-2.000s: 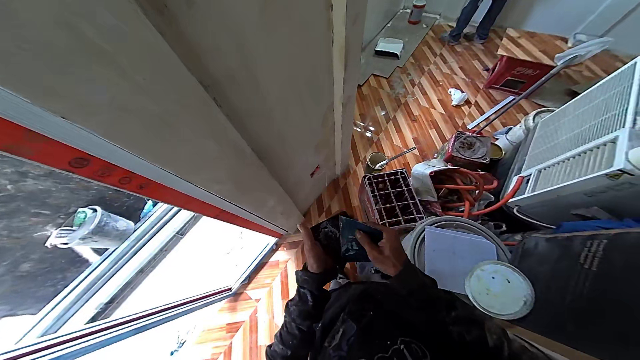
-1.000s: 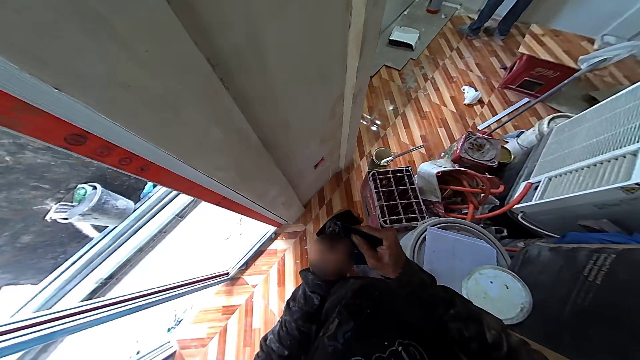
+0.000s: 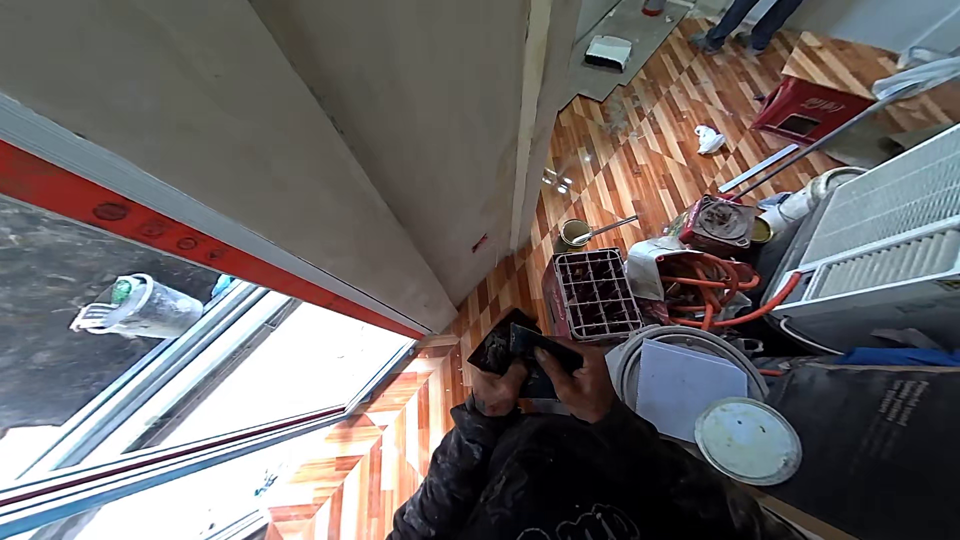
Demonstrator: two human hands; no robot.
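Observation:
Low in the middle, close in front of my dark jacket, both hands are together. My left hand (image 3: 498, 390) grips a dark flat plate (image 3: 491, 349), probably a plasterer's hawk or wide blade, smeared on its face. In my right hand (image 3: 589, 379) is a dark, broad-bladed putty knife (image 3: 551, 351), its blade touching or overlapping the plate. Any material between the two is too dark to make out. Ahead of my hands stand the bare grey wall panels (image 3: 420, 150), with a small red mark (image 3: 480, 242) low on one.
A bottle crate (image 3: 596, 294), an orange hose (image 3: 705, 285), a round lid (image 3: 748, 441) and an open can (image 3: 574, 234) lie right of my hands. Glazed door framing (image 3: 247, 450) is at left. A person's legs (image 3: 754, 22) show at the top right.
The dark tool in my right hand has changed its angle against the plate. Both hands have stayed close together low in the view.

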